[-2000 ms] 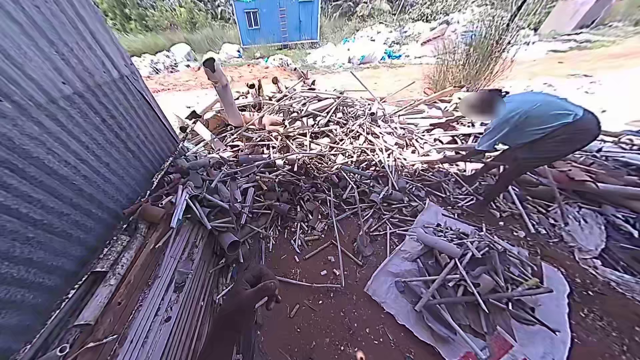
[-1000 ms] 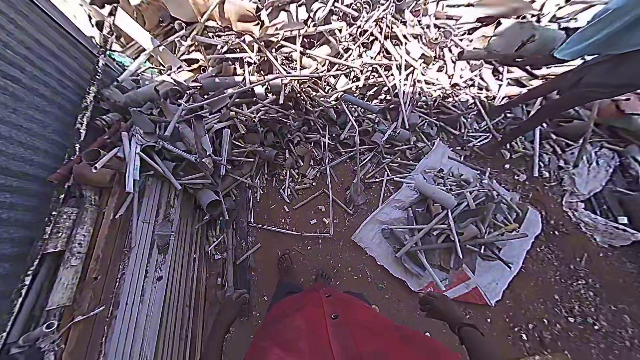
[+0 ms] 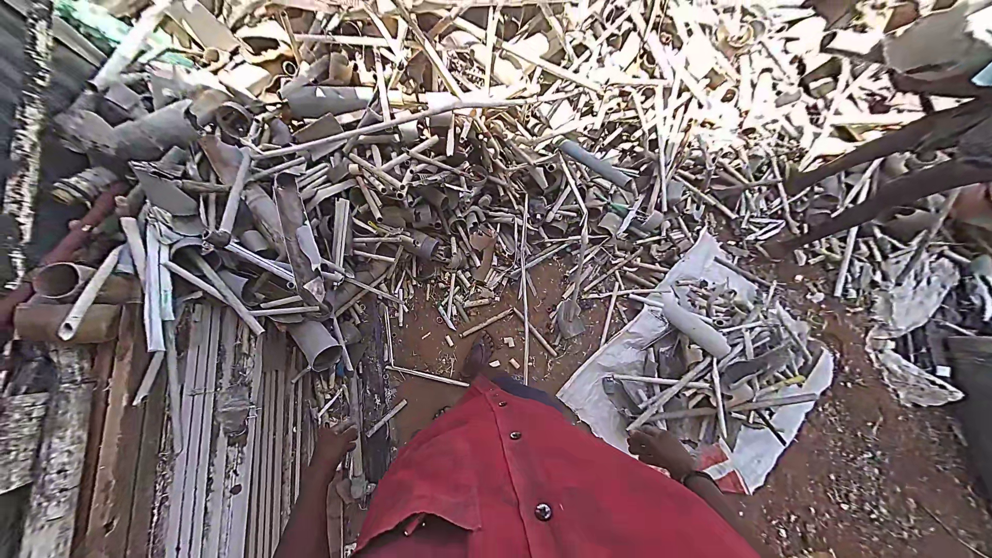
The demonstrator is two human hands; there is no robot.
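My left hand (image 3: 335, 443) hangs low at my side, above the stacked long profiles (image 3: 205, 418), with its fingers loosely curled; nothing can be made out in it. On the other side of my red buttoned shirt, my right hand (image 3: 660, 451) is beside the near edge of a white woven sheet (image 3: 612, 364). Its fingers are bent and no held thing shows. The sheet lies on reddish soil and bears a heap of cut pipe pieces, with a thick grey pipe (image 3: 695, 325) on top. A large pile of scrap plastic pipes (image 3: 434, 186) spreads in front of me.
A corrugated metal wall (image 3: 12, 139) rises at the far left. A short wide pipe (image 3: 314, 345) rests at the pile's near edge. Another person's bare legs (image 3: 876, 194) stand at the right, near a crumpled plastic sack (image 3: 914, 310). One of my feet (image 3: 478, 355) shows on the soil.
The view has tilted down strongly. Two seconds ago a hand was raised before the stacked profiles; now both hands hang low beside my shirt. The other person, seen bending earlier, shows only in part.
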